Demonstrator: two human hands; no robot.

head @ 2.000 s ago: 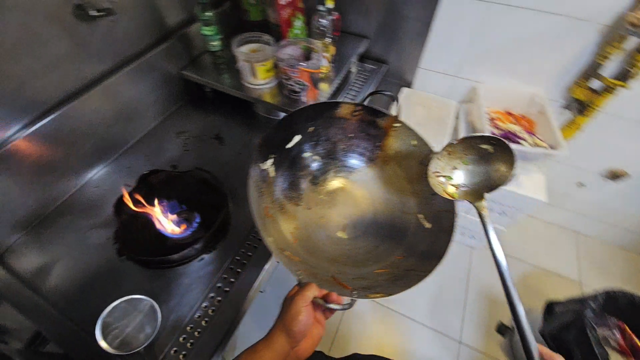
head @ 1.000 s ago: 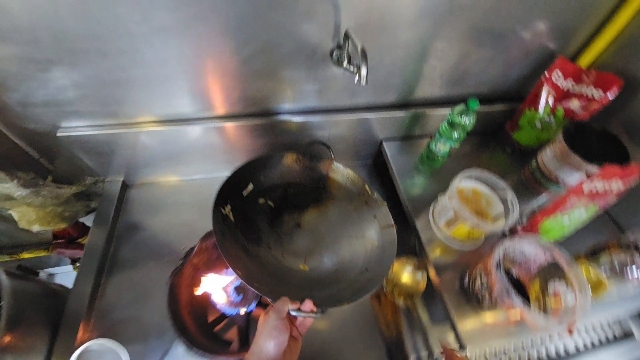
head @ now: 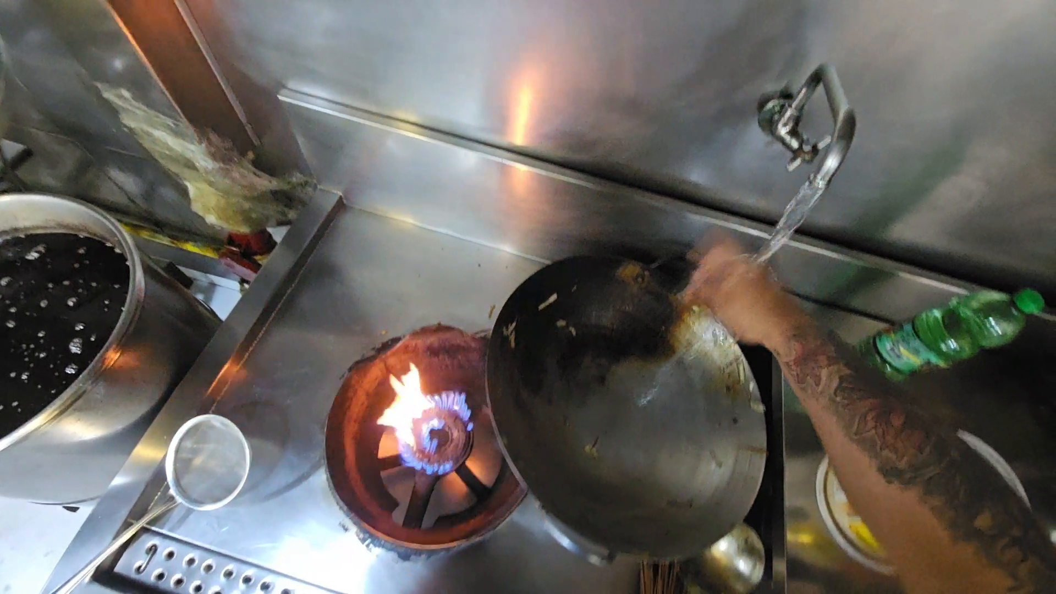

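My right hand (head: 730,285), blurred by motion, is at the upper right rim of a steel wok (head: 660,429), in the stream of water from a wall faucet (head: 833,124). Whether its fingers grip anything cannot be told. The wok is tilted beside the right edge of a lit gas burner (head: 433,437) and has food scraps stuck inside. Its lower loop handle (head: 577,540) has no hand on it. My left hand is out of view. A rounded metal bowl, possibly a ladle's (head: 738,557), and thin bristles (head: 660,576) show below the wok.
At far left stands a large pot of dark liquid (head: 62,322). A round wire strainer (head: 208,462) lies on the steel counter near a perforated strip (head: 206,569). Right of the wok are a green plastic bottle (head: 949,334) and a round tub (head: 854,528), partly behind my forearm.
My left hand, earlier on the wok's lower handle, has left the view. My right hand has come to the wok's upper rim, and water now runs from the faucet. The view has swung left.
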